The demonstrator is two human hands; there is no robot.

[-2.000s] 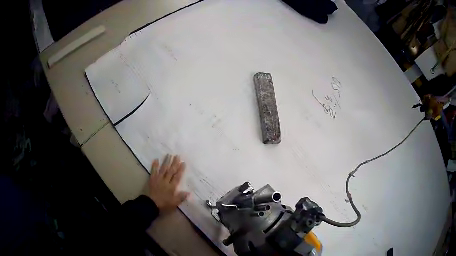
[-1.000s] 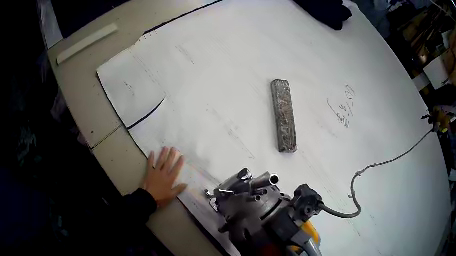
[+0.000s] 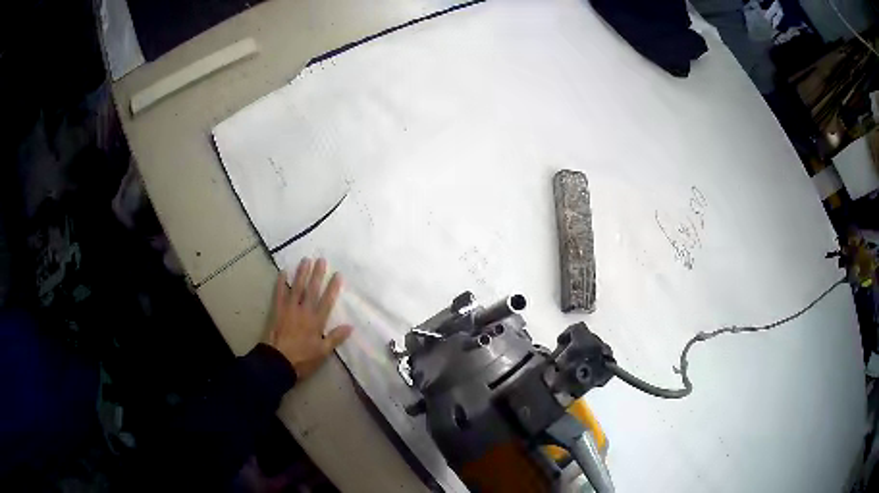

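Note:
The cloth cutting machine (image 3: pixel 482 385), grey metal with an orange band, stands upright at the bottom centre, over the near edge of the lay. My left hand (image 3: pixel 304 323) lies flat with fingers spread on the edge of the white paper marker (image 3: pixel 434 144), left of the machine, holding nothing. The fabric lay shows as a dark blue edge (image 3: pixel 386 428) under the paper. A curved cut (image 3: pixel 310 227) runs in from the left edge of the paper. My right hand is not in view. The machine hides the blade and base plate.
A mottled weight bar (image 3: pixel 575 241) lies on the paper. The power cord (image 3: pixel 732 330) runs right to a yellow fitting (image 3: pixel 861 272). A dark cloth bundle (image 3: pixel 655 34) lies at the far edge. A cream strip (image 3: pixel 195 76) lies on the cream table (image 3: pixel 169 183). Clutter surrounds the table.
The machine has moved forward along the lay's edge, away from me. My left hand has slid closer to the curved cut. The view has shifted, so the weight bar appears further right and lower.

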